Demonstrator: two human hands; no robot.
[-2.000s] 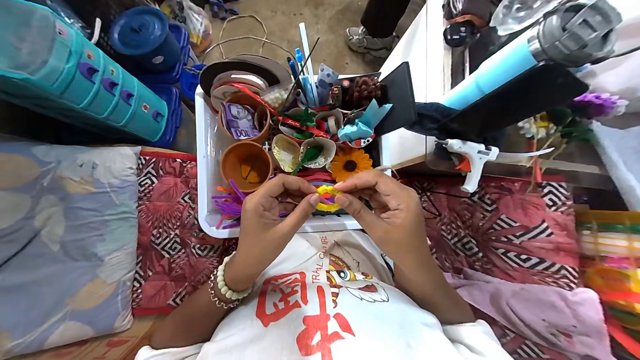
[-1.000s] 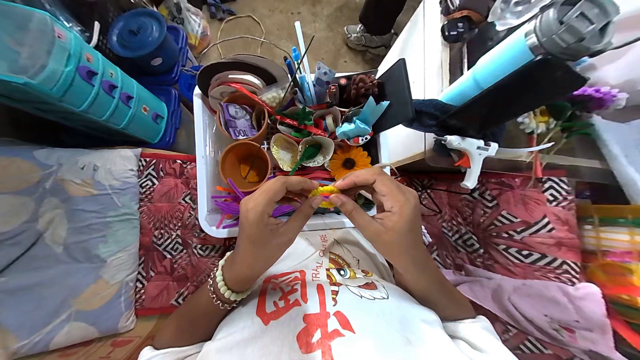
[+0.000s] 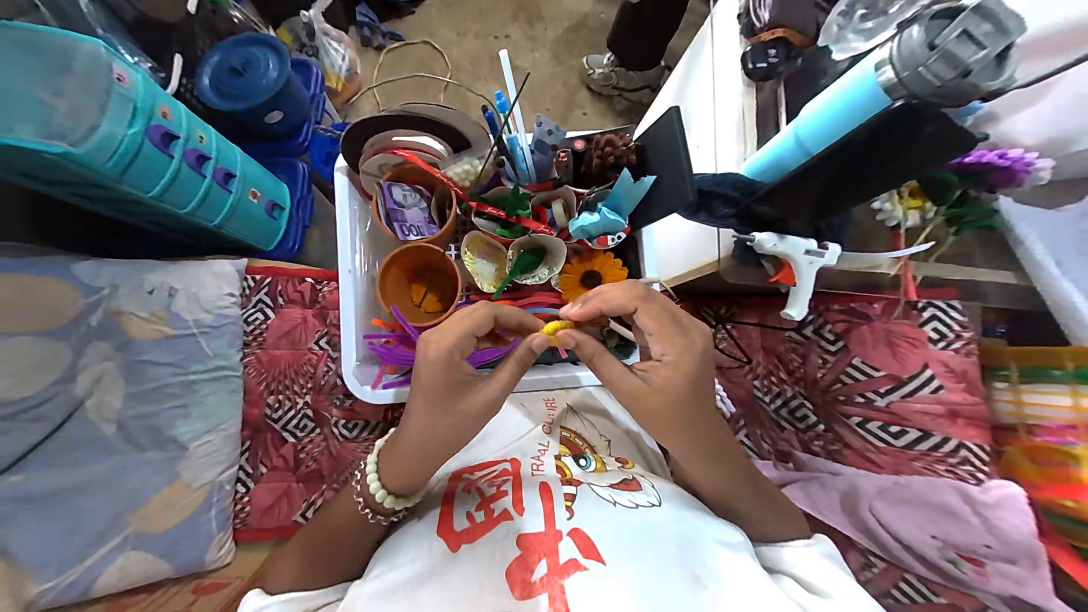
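Between the fingertips of both hands is a small coiled yellow piece (image 3: 557, 328), perhaps pipe cleaner. My left hand (image 3: 476, 361) pinches its left side with thumb and forefinger, and my right hand (image 3: 650, 344) pinches its right side. Both hands are over the front edge of a white plastic tray (image 3: 361, 374). Beneath and beside my left hand lie purple pipe cleaners (image 3: 395, 348). An orange-yellow artificial flower (image 3: 592, 274) lies just beyond my right hand, with a terracotta pot (image 3: 419, 285) beyond my left. The fingers partly cover the yellow piece.
Ribbon spools (image 3: 404, 153), pens (image 3: 514, 127) and a pinecone (image 3: 612, 155) fill the tray's far part. A white glue gun (image 3: 799, 263) lies at the right, near a light-blue tumbler (image 3: 820, 119). Teal drawers (image 3: 195, 161) stand left. A person's shoe (image 3: 625, 78) is beyond the tray.
The yellow piece showed as a larger open curve between the fingers two seconds ago; now it appears as a small, compact coil. Both hands remain over the tray's front edge.
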